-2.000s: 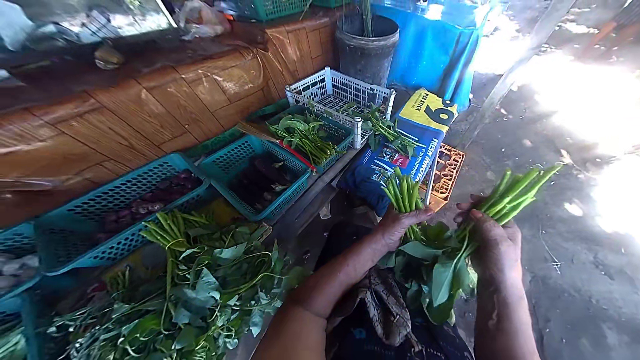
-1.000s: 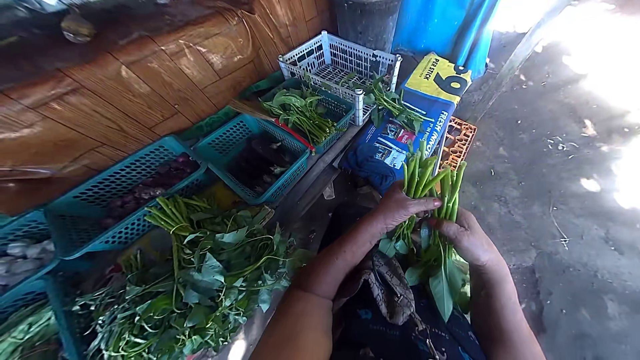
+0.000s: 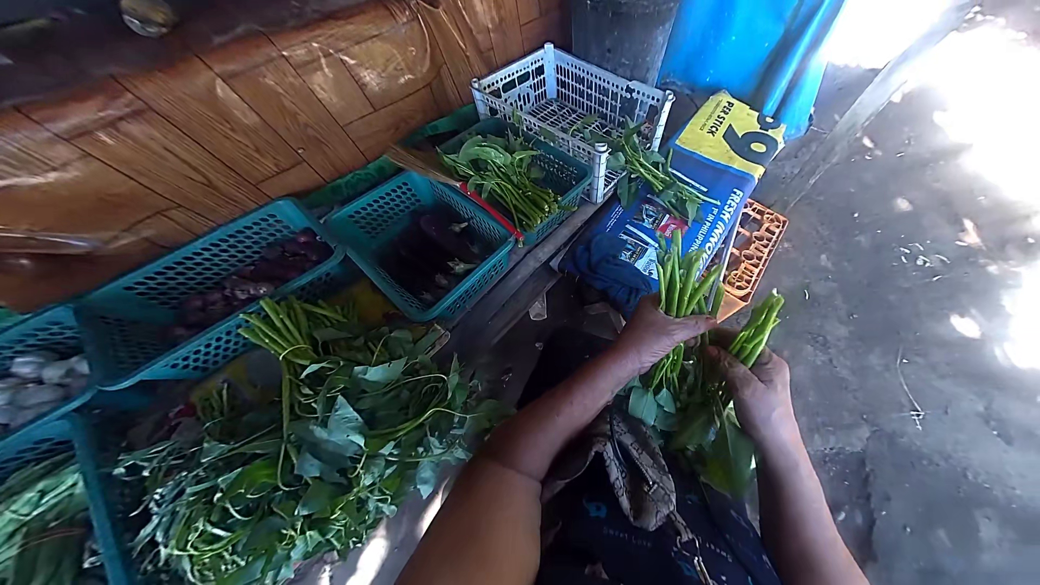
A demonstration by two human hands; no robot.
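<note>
My left hand [image 3: 662,331] is closed round a bunch of leafy greens [image 3: 681,284], its green stems pointing up and its leaves hanging below. Close beside it on the right, my right hand [image 3: 751,382] grips a second, smaller bunch of the same greens [image 3: 757,329], stems tilted up to the right. The leaves of both bunches meet and overlap below my hands, above my lap, so which leaves belong to which bunch is hard to tell. A patterned bag [image 3: 642,471] lies on my lap under them.
At left, a pile of leafy greens [image 3: 341,431] lies before teal baskets of shallots or onions [image 3: 244,284], garlic [image 3: 41,378] and eggplants [image 3: 431,248]. Ahead are another basket of greens [image 3: 508,175], a white crate [image 3: 569,106], a blue and yellow covered box [image 3: 699,171] and an orange crate [image 3: 756,252].
My hands were apart two seconds ago, each with stems; they came together, and now the right bunch leans away to the right again, with the hands still close.
</note>
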